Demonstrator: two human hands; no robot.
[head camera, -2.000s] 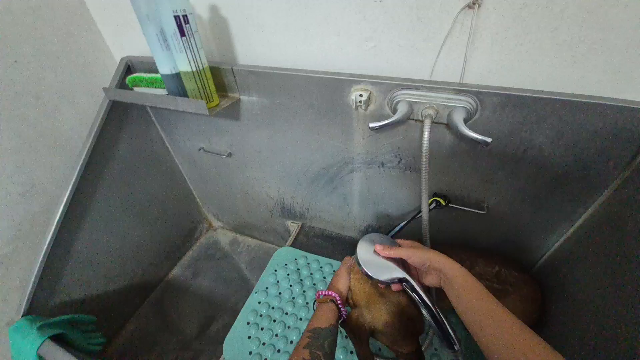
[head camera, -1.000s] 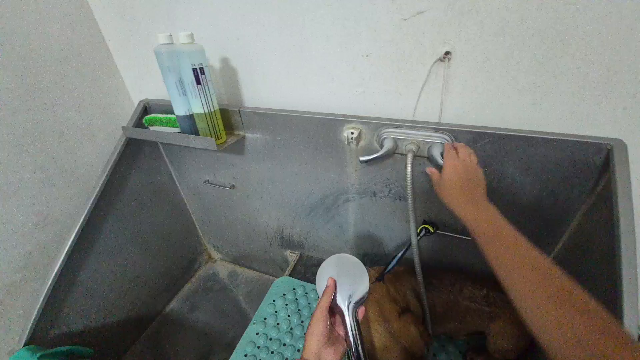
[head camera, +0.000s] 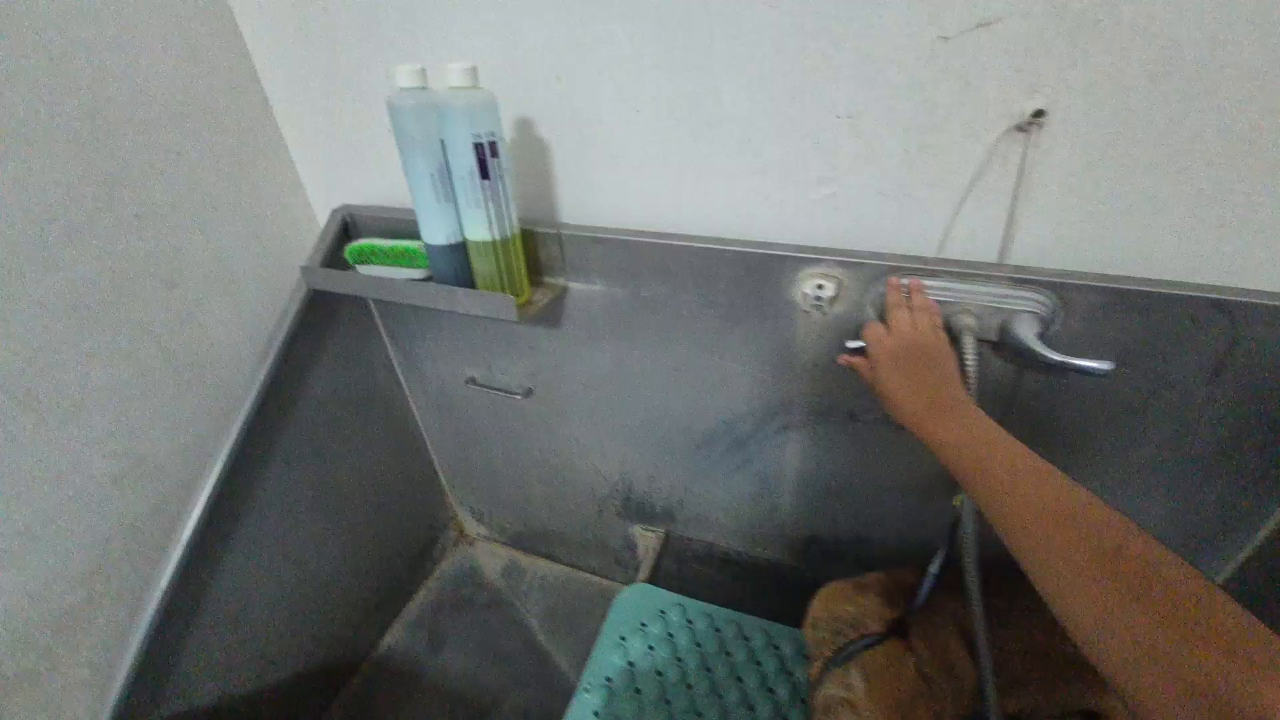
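Note:
My right hand (head camera: 908, 360) is on the left lever of the chrome mixer tap (head camera: 985, 300), its fingers spread over the handle and partly hiding it. The right lever (head camera: 1060, 355) shows uncovered. A metal shower hose (head camera: 970, 560) hangs from the tap's middle, passing under my forearm. Below, a brown-furred dog (head camera: 880, 640) is in the metal tub beside a green rubber mat (head camera: 700, 650), with a dark leash (head camera: 930, 585) running from the back wall to its neck. My left hand and the shower head are out of view.
A corner shelf (head camera: 420, 290) on the tub's left holds two tall plastic bottles (head camera: 485, 190) and a green-bristled brush (head camera: 388, 255). A small metal bar handle (head camera: 498, 388) is fixed to the back panel. A cord (head camera: 1015, 190) hangs from a hole in the wall.
My right hand has gone from the right lever to the left one. My left hand, holding the shower head a second ago, has left the view. The view has shifted.

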